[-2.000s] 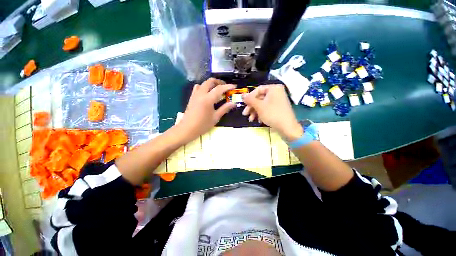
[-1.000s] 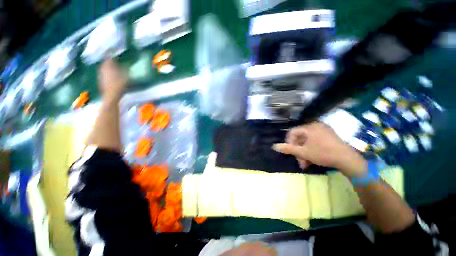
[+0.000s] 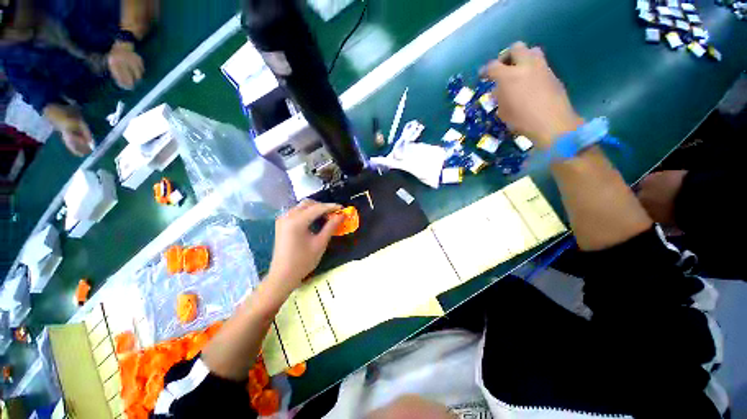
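My left hand (image 3: 300,237) holds a small orange shell (image 3: 347,220) by its left side on the black work mat (image 3: 389,209), in front of the white screw feeder (image 3: 292,146). My right hand (image 3: 524,88) is raised over the upper part of the heap of blue circuit boards with white and yellow blocks (image 3: 489,144); its fingers are bent together, and whether they grip a board cannot be told. A small white piece (image 3: 405,195) lies on the mat's right part. The long black screwdriver (image 3: 303,78) stands above the feeder.
A long cream pad sheet (image 3: 409,266) runs along the bench edge. Orange shells (image 3: 156,372) are piled at the lower left, with several on a clear tray (image 3: 221,286). A clear bag (image 3: 229,168) and a white bundle (image 3: 422,155) flank the feeder. Another person's hands (image 3: 123,65) show at upper left.
My left hand has come back from the far left and now holds an orange shell on the mat. My right hand has moved from the mat to the circuit boards. The view has turned.
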